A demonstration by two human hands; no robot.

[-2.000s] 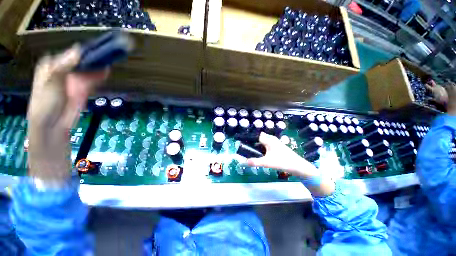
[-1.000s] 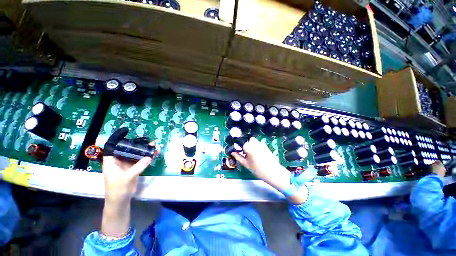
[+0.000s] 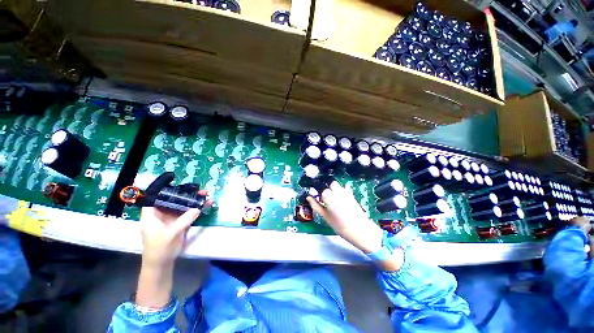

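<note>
My left hand [image 3: 166, 227] holds black capacitors [image 3: 177, 199] over the front of a green circuit board [image 3: 215, 146]; one lies sideways and another sticks up behind it. My right hand [image 3: 342, 211] has its fingers on a black capacitor [image 3: 312, 193] with a pale top, at the left front of the capacitor rows on the board; its lower part is hidden. Two capacitors [image 3: 254, 186] stand near the middle of the board, behind a copper-red toroidal inductor [image 3: 251, 214].
Open cartons of capacitors [image 3: 391, 75] stand behind the boards. A smaller carton [image 3: 526, 123] is at right. The pale rail [image 3: 286, 246] runs in front, with yellow tape [image 3: 27, 218] at left. Another person's blue sleeve [image 3: 565, 250] is at the right edge.
My left hand has come down from in front of the cartons to the board with its capacitors. My right hand has moved left and forward to the front-left capacitor. The view has shifted.
</note>
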